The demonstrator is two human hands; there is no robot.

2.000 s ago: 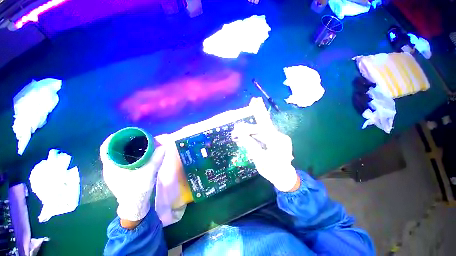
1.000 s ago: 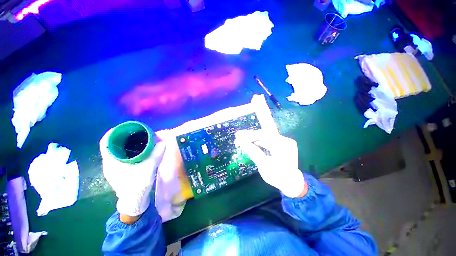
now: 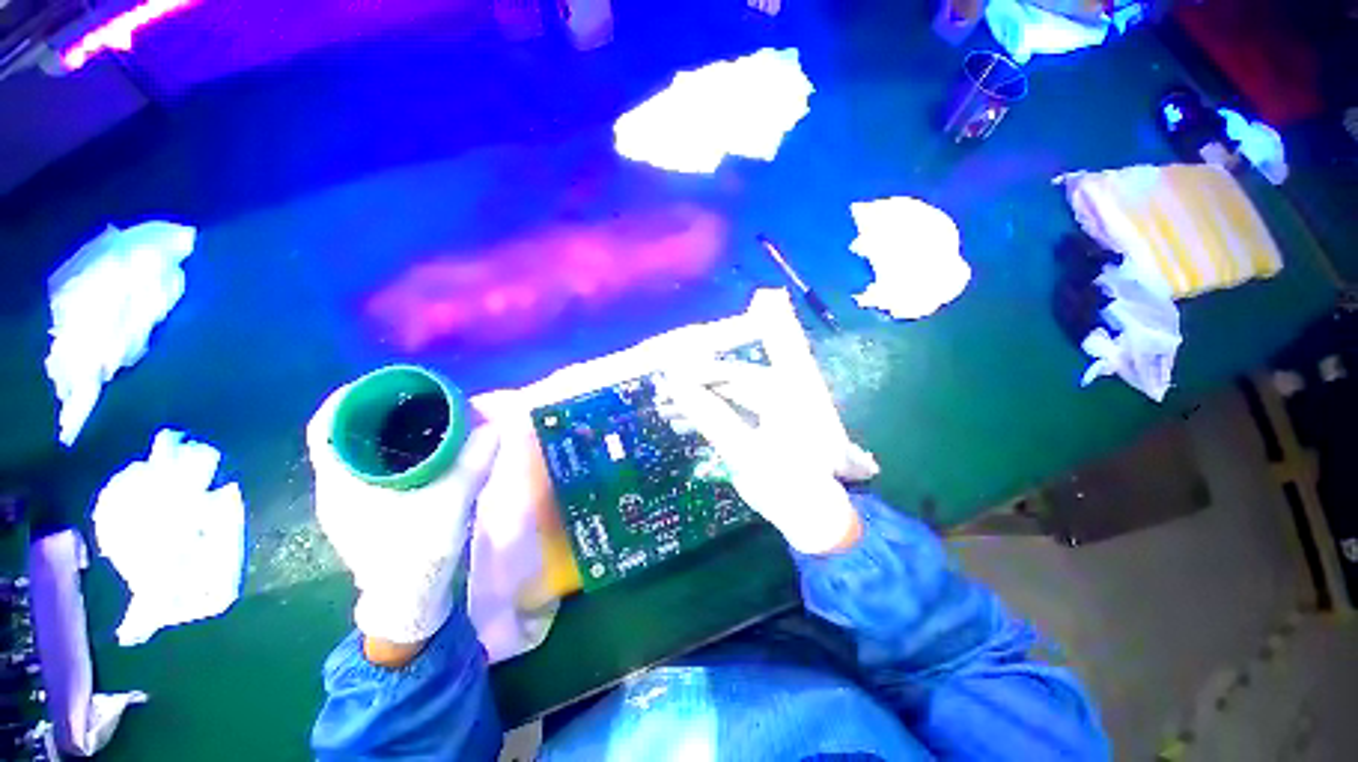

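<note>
The green circuit board lies on a white padding cloth with a yellow edge. My left hand, in a white glove, holds the green round coating pot, with its dark inside facing up, left of the board. My right hand, also gloved in white, is over the board's right part and covers it there. It holds a thin stick, likely a fine brush. The brush tip is hidden or too bright to make out.
A thin dark pen-like tool lies beyond the board. Crumpled wipes are scattered at left, behind and right. A folded yellow-striped towel and a clear cup are at right. A glowing purple-pink lamp is upper left.
My right hand has moved left and slightly up over the board, uncovering some of its lower right part. My left hand still holds the pot in about the same place.
</note>
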